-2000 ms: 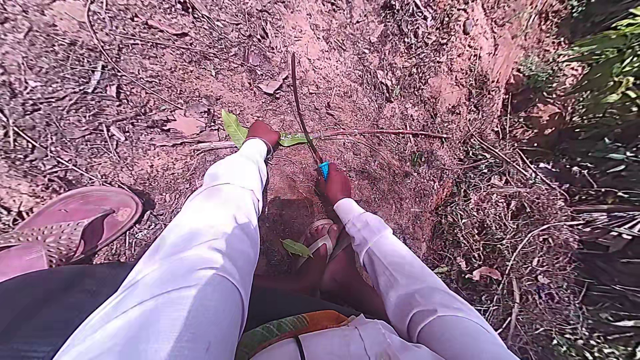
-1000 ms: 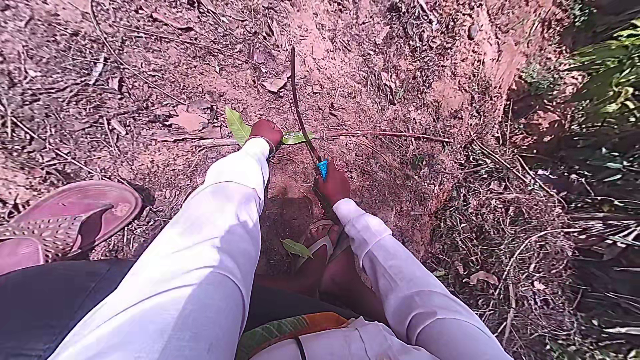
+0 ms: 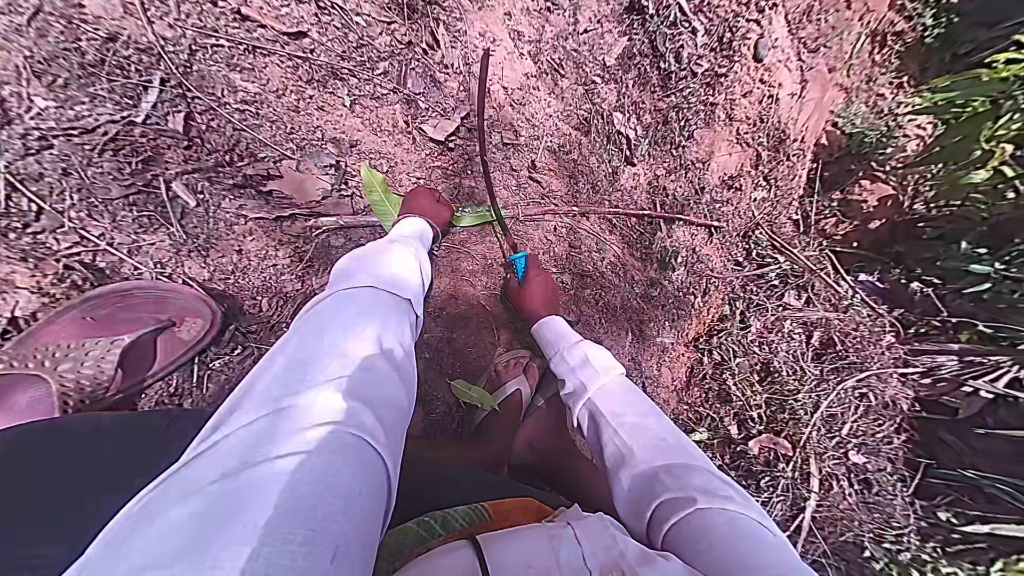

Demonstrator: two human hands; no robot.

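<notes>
My left hand (image 3: 428,210) is closed around a thin woody stem (image 3: 624,212) that lies sideways over the ground. Green leaves (image 3: 381,194) stick out on either side of that fist. In my right hand (image 3: 534,292) is the blue handle of a long, dark, curved blade (image 3: 483,136), which looks like a sickle or a narrow knife. It points away from me and crosses the stem just right of my left hand. Whether the blade touches the stem cannot be told. A loose green leaf (image 3: 473,394) is beside my sandalled foot (image 3: 512,376).
A large sandal (image 3: 172,320) stands at the left. Dry leaves (image 3: 298,182) and thin twigs are scattered over reddish soil. Dry roots and grass (image 3: 824,384) cover the ground at the right, with green plants (image 3: 984,120) in shade along the far right edge.
</notes>
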